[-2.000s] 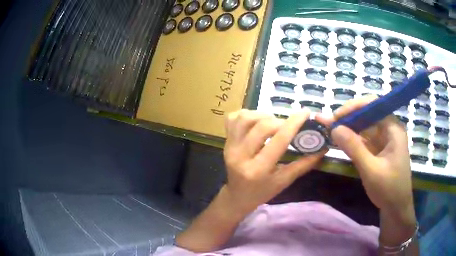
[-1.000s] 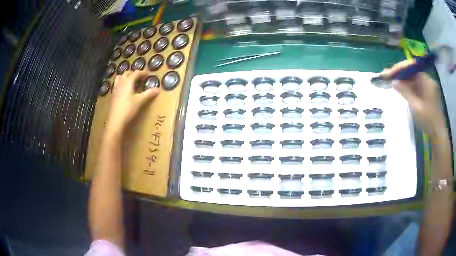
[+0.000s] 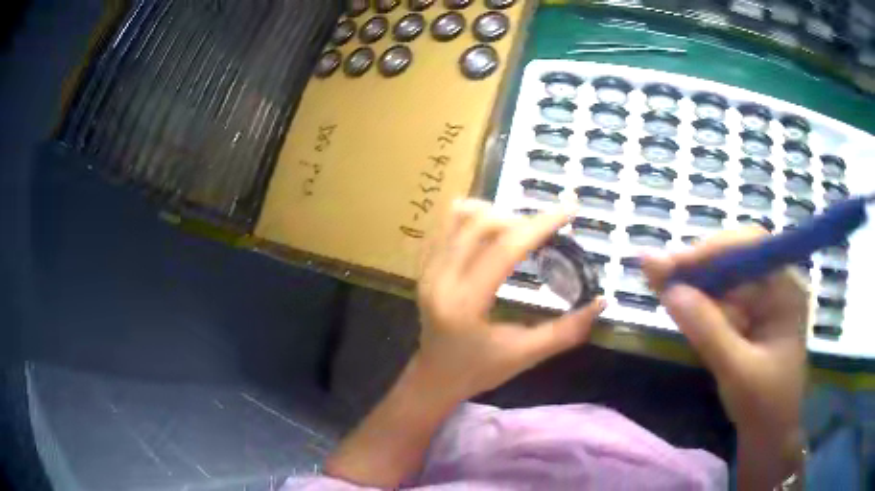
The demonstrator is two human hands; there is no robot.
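Note:
My left hand point(image 3: 480, 297) holds a round black-rimmed component point(image 3: 568, 272) on edge between thumb and fingers, over the front edge of the white tray. My right hand point(image 3: 744, 312) grips a blue pen-shaped tool point(image 3: 777, 251), its rear end pointing up and right. The tool's working end is hidden at my fingertips, a short way right of the component. The white tray point(image 3: 518, 128) holds rows of similar components standing on edge. The brown cardboard sheet point(image 3: 369, 158) has handwriting and components lying flat in rows at its far end, with one gap in the nearest row.
Dark, shiny, ribbed stacked trays point(image 3: 182, 105) stand left of the cardboard. Thin silver sticks point(image 3: 628, 48) lie on the green mat point(image 3: 576, 27) behind the white tray. A large grey box point(image 3: 144, 427) is below the bench at lower left. Pink clothing shows at the bottom.
My left hand has come back from the cardboard with a component, leaving a gap in the nearest row. My right hand has come from the tray's far right to beside my left, still holding the blue tool.

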